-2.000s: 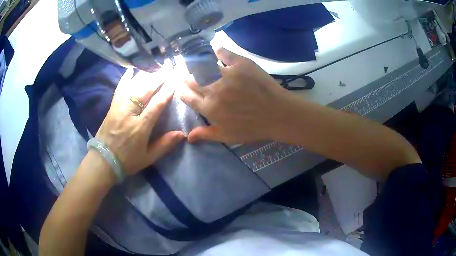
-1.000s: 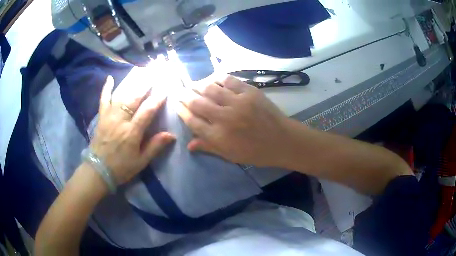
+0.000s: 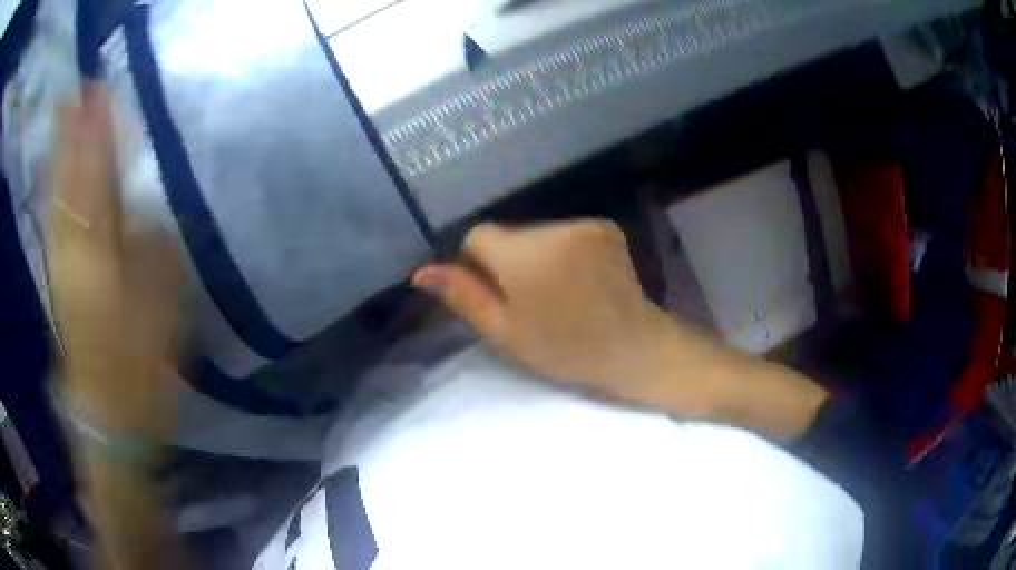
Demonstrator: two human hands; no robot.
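Observation:
A grey-blue garment piece with dark navy bands hangs over the table's front edge at the upper left. My right hand is at the piece's lower right corner, fingers curled, the thumb and forefinger pinching the navy edge. My left hand is strongly blurred and lies over the left part of the cloth; whether it grips the cloth cannot be told. The sewing machine head and needle are not in view.
The table edge carries a ruler scale. A small dark scrap lies on the white top. Below the table are a pale flat rectangle and a red object. White clothing covers my lap.
The view has tilted down and right, so the machine head and snips are out of sight. My right hand has moved from near the needle to the cloth's corner. My left hand has moved back.

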